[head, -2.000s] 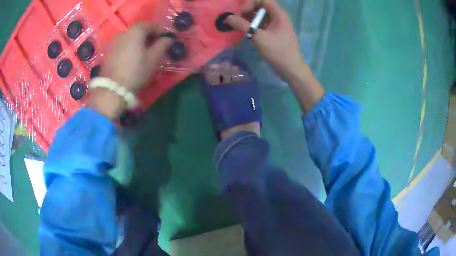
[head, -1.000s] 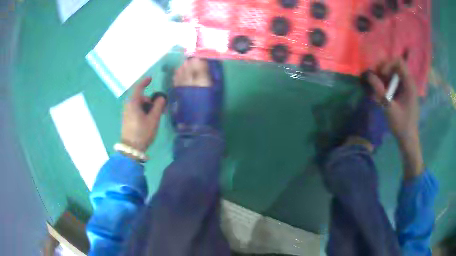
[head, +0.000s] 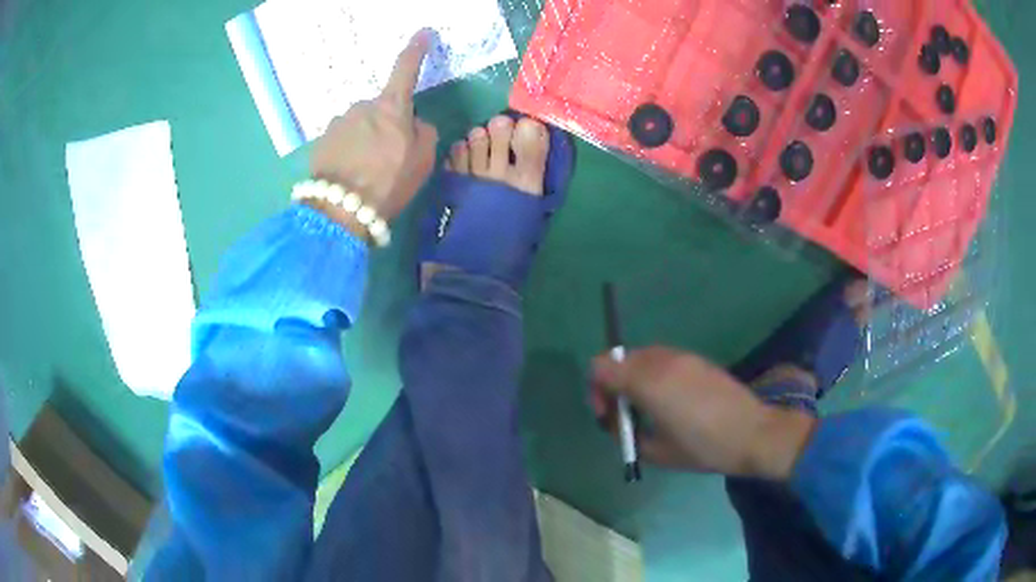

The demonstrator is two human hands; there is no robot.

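Note:
My left hand [head: 381, 154] has its index finger extended onto the white notebook [head: 341, 57] with a blue edge and faint writing, at the upper left. It holds nothing that I can see. My right hand [head: 693, 412] grips a marker pen [head: 621, 415] with a white barrel and dark ends, above the green floor between my feet. The red compartment tray [head: 602, 74] lies at the upper right with rows of black round parts [head: 742, 115] on it. A clear blister tray [head: 926, 341] lies over its right side and sticks out past its edge.
A long blank white paper strip [head: 134, 256] lies on the floor at the left. My feet in blue slippers [head: 489, 227] are beside the red tray's near edge. A brown carton [head: 85, 489] is at the lower left. Yellow tape [head: 996, 370] marks the floor at the right.
My left hand has moved up onto the notebook, and the black part seen in it is no longer visible. My right hand has moved down and left, away from the red tray, with the marker.

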